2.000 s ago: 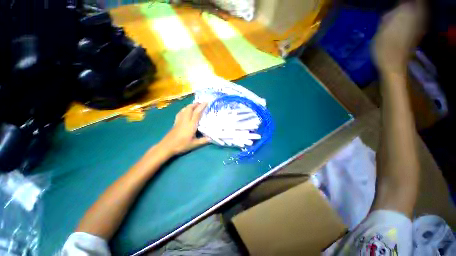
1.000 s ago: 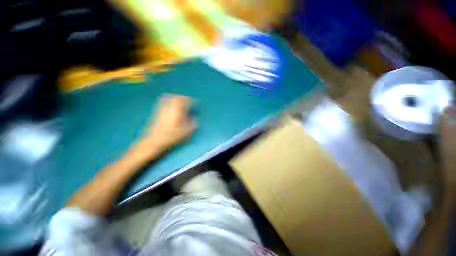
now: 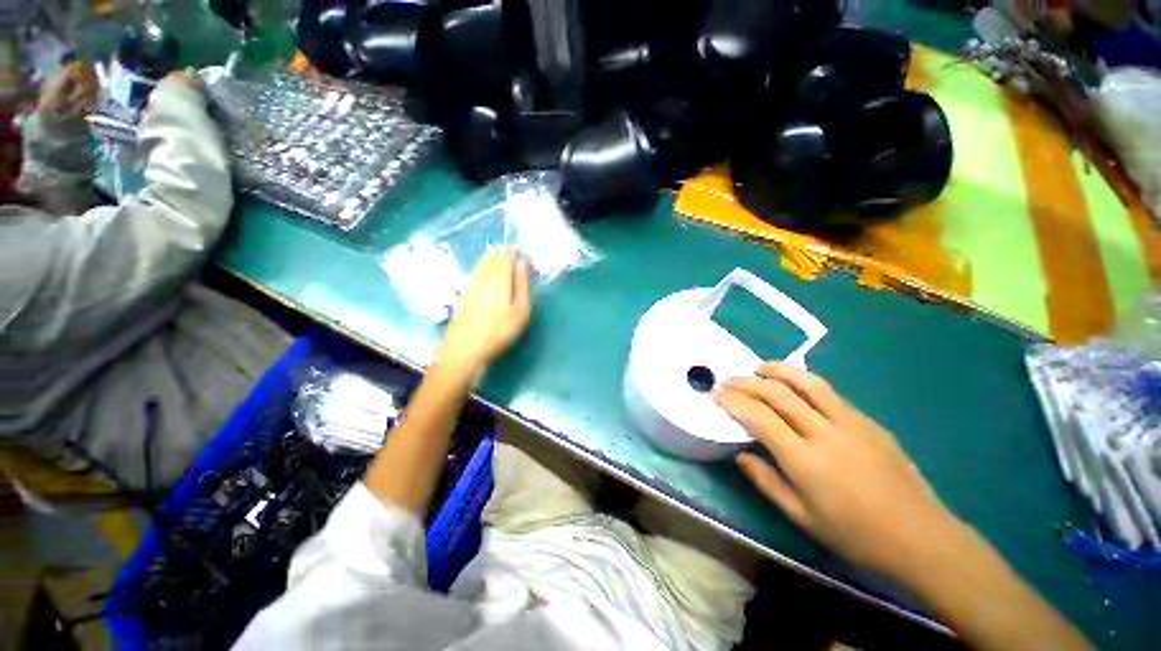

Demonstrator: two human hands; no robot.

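Note:
A white round camera housing point(image 3: 677, 382) rests on the green bench in front of me, its centre hole up and its open rectangular bracket point(image 3: 805, 318) pointing to the back right. My right hand point(image 3: 834, 471) grips it from the right, fingers on top and thumb at the near side. My left hand point(image 3: 486, 312) is at the near edge of a clear small-parts bag point(image 3: 478, 226) with white pieces in it. Its fingers are close together; whether they pinch the bag or a piece cannot be told.
Glossy black shells point(image 3: 840, 153) are heaped at the back. A clear component tray point(image 3: 325, 146) lies back left, beside a coworker's sleeve point(image 3: 185, 146). A blue bin point(image 3: 274, 401) with black cables is below the bench edge. The antenna bag point(image 3: 1108, 439) lies at the far right.
The view has swung left. The housing, held at the far right a second ago, is now on the bench under my right hand. My left hand has moved to the small-parts bag.

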